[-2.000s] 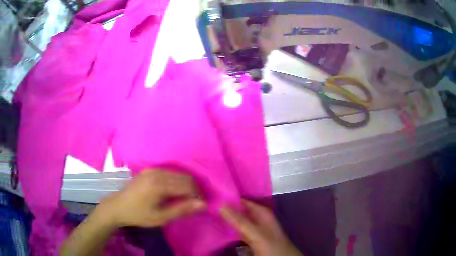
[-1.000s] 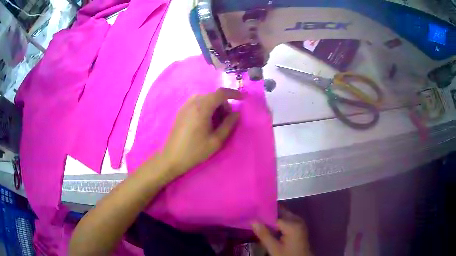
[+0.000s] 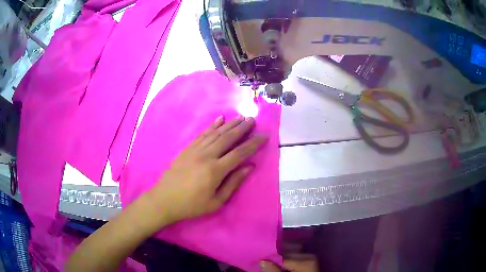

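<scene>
A bright pink sleeve piece [image 3: 176, 122] with a rounded top lies under the presser foot and needle [image 3: 256, 91] of the white and blue sewing machine [image 3: 341, 37]. A bright lamp glow covers the cloth by the needle. My left hand [image 3: 213, 167] lies flat on the piece with its fingers spread, fingertips just in front of the needle. My right hand [image 3: 290, 263] is at the bottom edge of the picture, partly cut off, and pinches the near right corner of the piece below the table edge.
More pink panels [image 3: 58, 101] lie at the left and hang over the table's front edge. Scissors [image 3: 373, 114] with yellow and dark green handles lie right of the needle. A printed ruler [image 3: 320, 197] runs along the front edge. A blue crate [image 3: 16, 234] is at lower left.
My left hand has opened from a pinch near the needle and now lies flat, slightly lower. The pink piece is smoothed out flatter. My right hand has moved down with the corner.
</scene>
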